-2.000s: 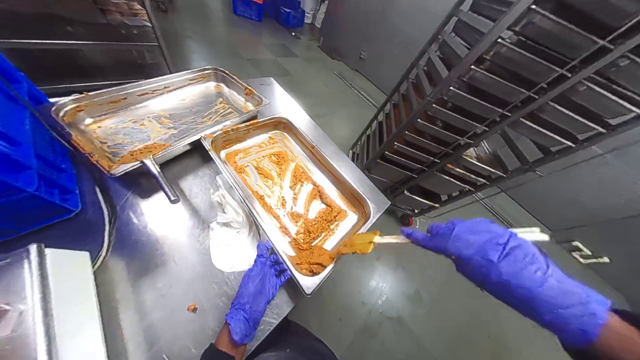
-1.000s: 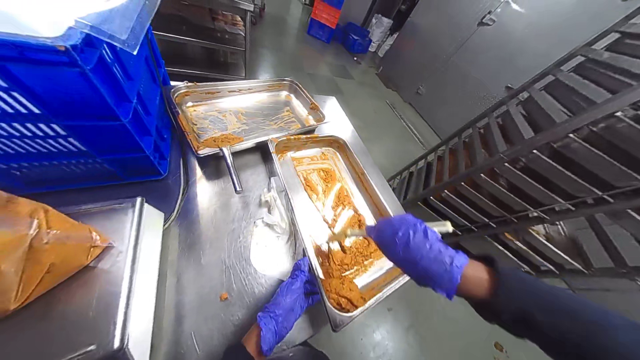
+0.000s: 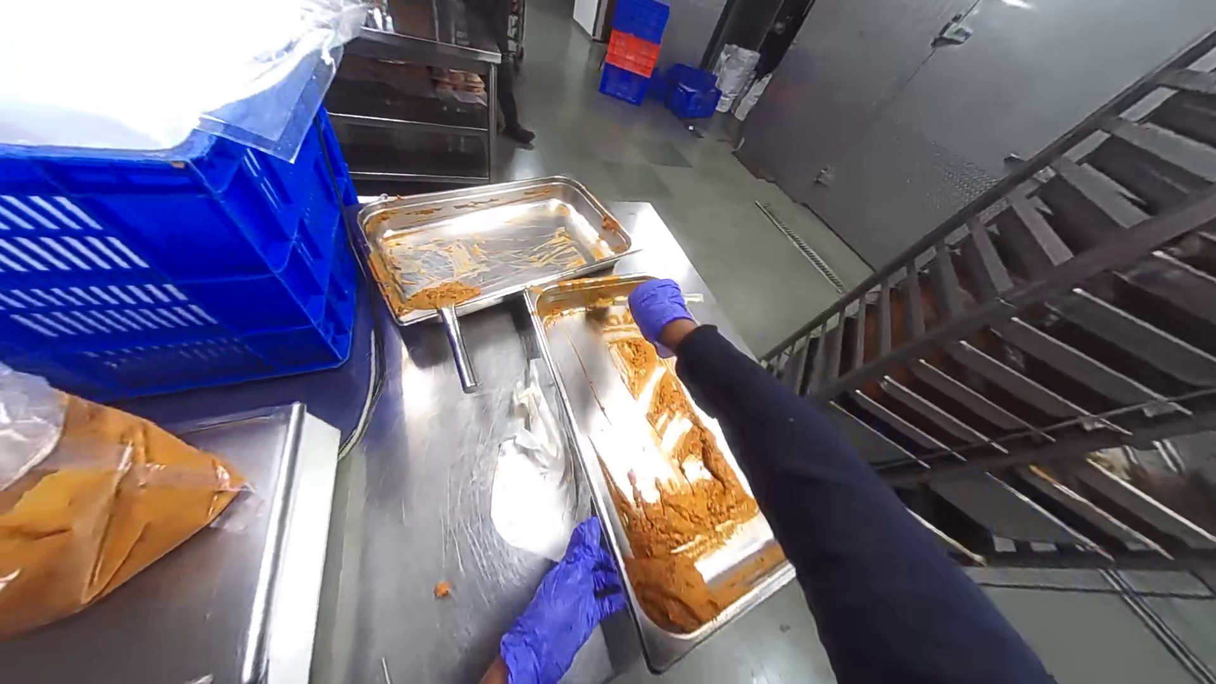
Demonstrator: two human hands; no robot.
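Note:
My right hand [image 3: 660,313], in a purple glove, is closed on the pale handle of a spatula [image 3: 693,298] at the far end of a steel tray [image 3: 581,456]. The spatula's blade is mostly hidden. Orange-brown paste [image 3: 679,532] lies thickest at the near end of this tray, with smears farther up. My left hand [image 3: 567,603], also gloved, rests by the near left side of the tray, fingers at its rim. Behind stands a second steel tray [image 3: 494,256] smeared with paste; a metal-handled utensil [image 3: 458,347] leans over its near edge.
A crumpled white cloth or glove [image 3: 532,475] lies left of the near tray on the steel table [image 3: 408,532]. Blue crates [image 3: 171,275] and a plastic bag of orange-brown paste [image 3: 104,494] are at left, a metal rack [image 3: 1026,275] at right. A person's leg [image 3: 508,85] shows behind.
My right hand has moved with the spatula from the tray's near end to its far end. My left hand has stayed by the near left side. The view has shifted left.

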